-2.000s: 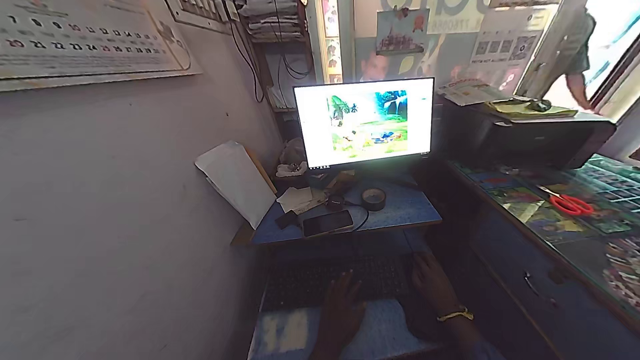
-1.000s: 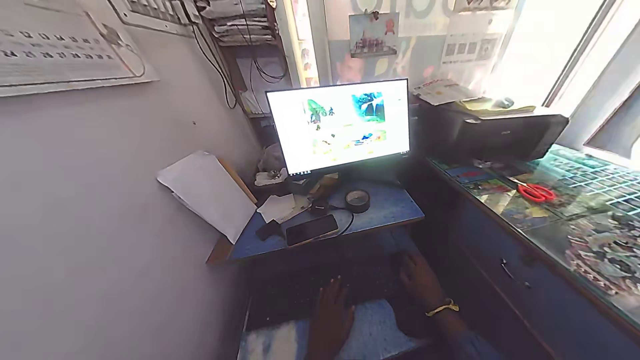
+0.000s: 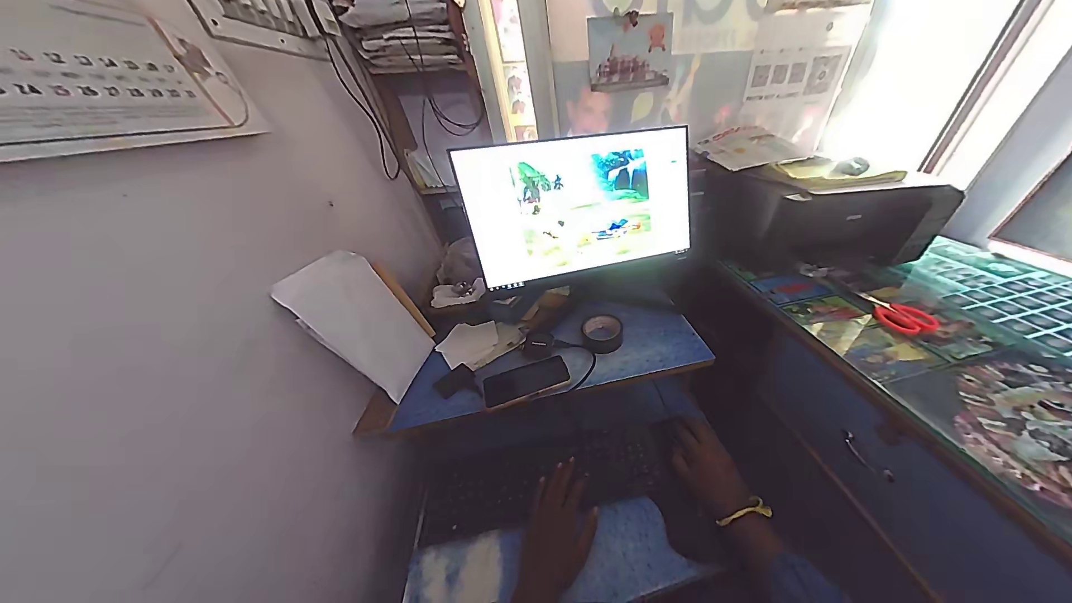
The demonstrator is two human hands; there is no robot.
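Note:
My left hand [image 3: 559, 519] rests with its fingers apart at the near edge of a black computer keyboard [image 3: 494, 486], holding nothing. Right of the keyboard, my right hand [image 3: 702, 463] lies over a dark thing, probably a computer mouse [image 3: 667, 431], mostly hidden in shadow; a yellow band circles that wrist. Behind both hands, a lit monitor [image 3: 578, 209] shows colourful pictures on white. On the blue shelf before it lie a smartphone [image 3: 526, 381], a roll of dark tape [image 3: 602, 333], papers [image 3: 469, 343] and a black cable.
A large white envelope [image 3: 356, 322] leans on the left wall. At the right, a black printer [image 3: 846, 218] bears papers. Red-handled scissors [image 3: 906, 318] lie on the glass-topped counter [image 3: 888, 368], beside the desk. A drawer handle [image 3: 867, 456] sticks out below it.
The person who stood beyond the printer at the upper right two seconds ago is out of view. Both hands stay at the keyboard and to its right; the view has shifted slightly.

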